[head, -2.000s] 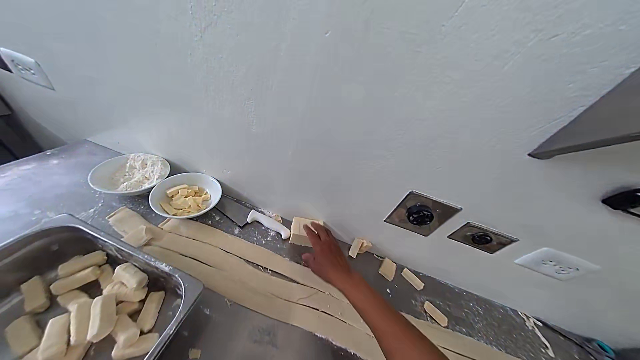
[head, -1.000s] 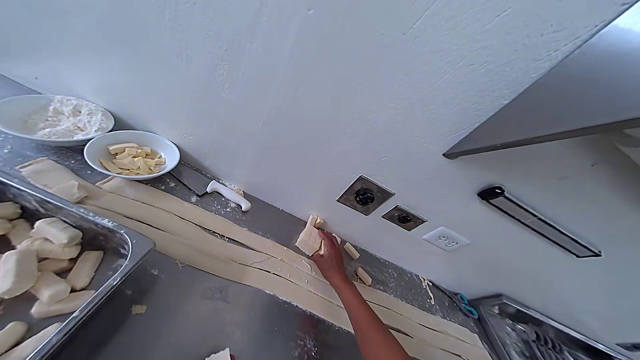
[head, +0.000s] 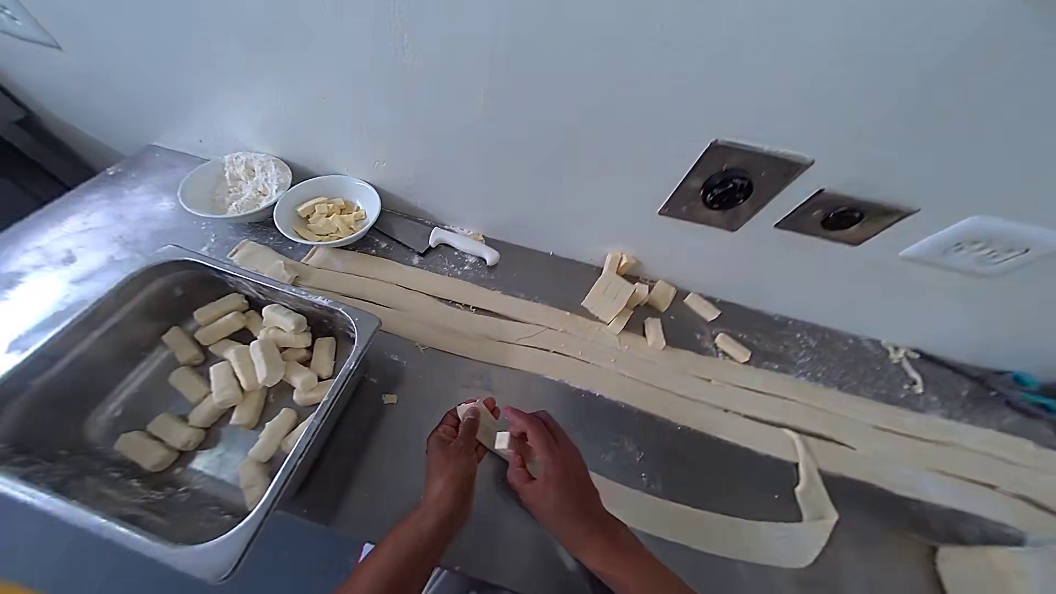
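Observation:
My left hand [head: 456, 445] pinches the end of a long dough strip [head: 701, 521] over the steel counter. Close beside it, my right hand [head: 544, 466] holds a small pale stick [head: 502, 440], perhaps cheese, against that end. The strip runs right under my right hand and folds back up near the other strips. Several flat dough strips [head: 511, 334] lie side by side across the counter. Behind them, near the wall, sit a sliced pale block [head: 609, 295] and loose sticks [head: 701, 307]. Dough-wrapped pieces [head: 266, 361] lie in a deep steel pan [head: 165, 540] at the left.
A bowl of flour [head: 252, 183] and a bowl of pale pieces [head: 328, 221] stand by the wall. Right of them lies a broad knife with a white handle [head: 464, 245]. Outlets [head: 728, 188] are set in the wall. At bottom right is a pale dough piece [head: 990, 569].
My right hand has moved from the sliced block by the wall to the near side of the counter. My left hand has come into view, and a dough strip end is now lifted.

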